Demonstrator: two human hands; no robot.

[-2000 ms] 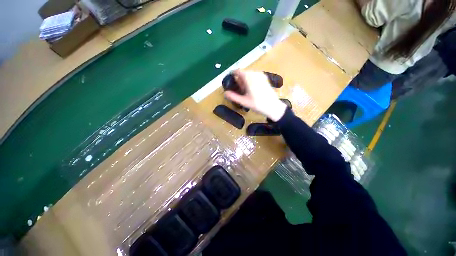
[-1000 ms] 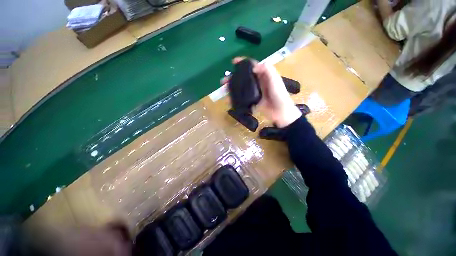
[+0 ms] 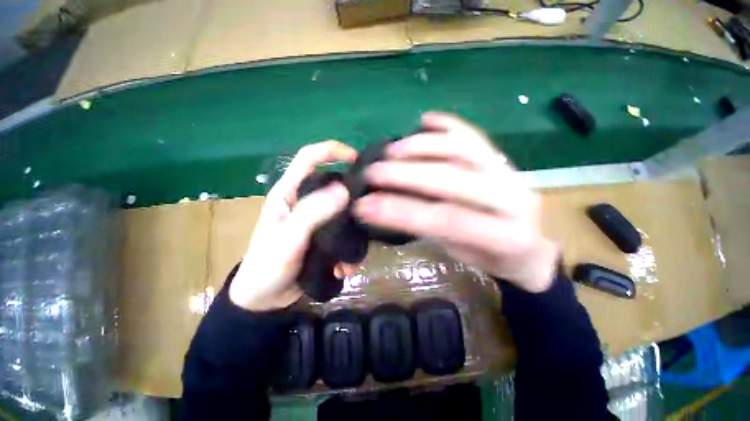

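Note:
My left hand (image 3: 284, 222) is closed on black plastic housings (image 3: 333, 238) above the clear tray; how many it holds is unclear. My right hand (image 3: 460, 197) is blurred and grips a black housing (image 3: 386, 226) against those in my left hand. Its fingers cover much of the parts. Below my hands, several black housings (image 3: 393, 341) stand side by side along the near edge of the clear tray (image 3: 485, 329), oval rims facing up. Two loose housings (image 3: 614, 228) lie on the cardboard to the right.
A green conveyor belt (image 3: 206, 123) runs beyond the bench, with a black housing (image 3: 573, 113) on it. Stacked clear trays (image 3: 53, 288) stand at the left. A brown carton (image 3: 372, 11) and cables are across the belt. A blue stool (image 3: 699, 362) is at lower right.
The view has turned right and down over the bench. My left hand has come in holding housings. My right hand has brought its housing from the right to meet them.

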